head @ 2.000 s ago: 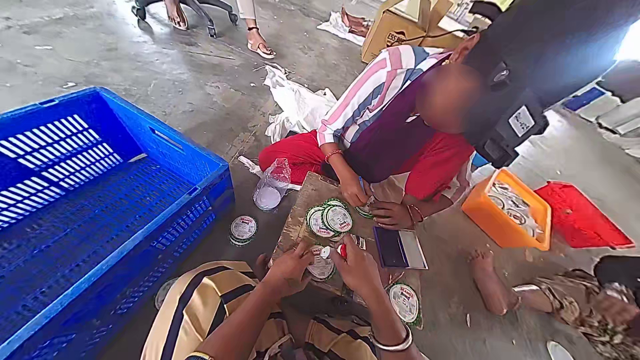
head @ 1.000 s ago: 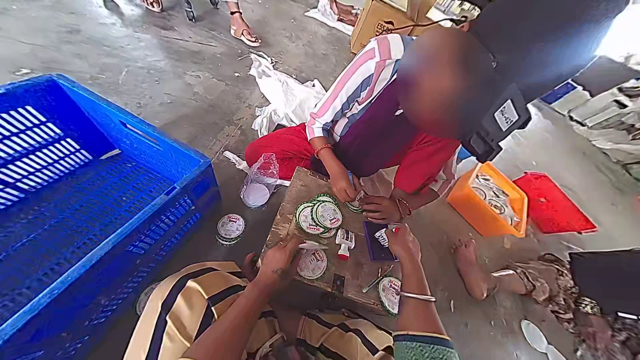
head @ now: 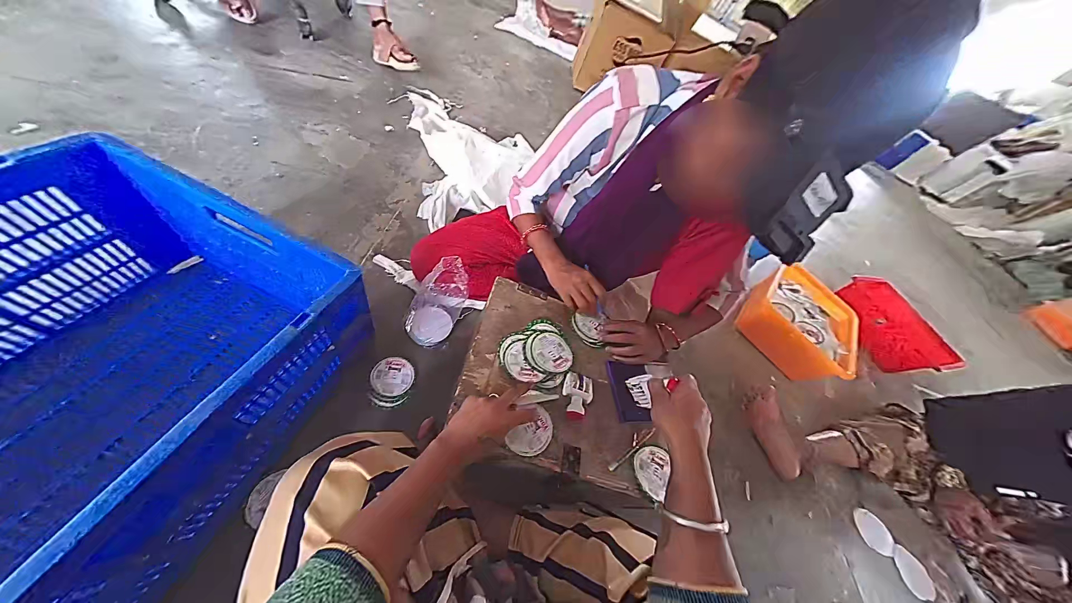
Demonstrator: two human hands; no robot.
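Note:
My left hand rests on the low wooden board, its fingers over the edge of a round labelled disc and a small white strip. My right hand grips a small red-ended object, partly hidden, over a dark blue ink pad or flat case holding a white piece. Between my hands lies a small white bottle with a red cap. Green-edged discs lie piled behind it. Another disc lies near my right wrist.
A person sits opposite, both hands on a disc at the board's far side. A large blue plastic crate stands left. Stacked discs are on the floor. An orange bin and red lid lie right.
My hands were together over the near disc two seconds ago; the right has moved right to the dark blue item. The white bottle now lies on the board.

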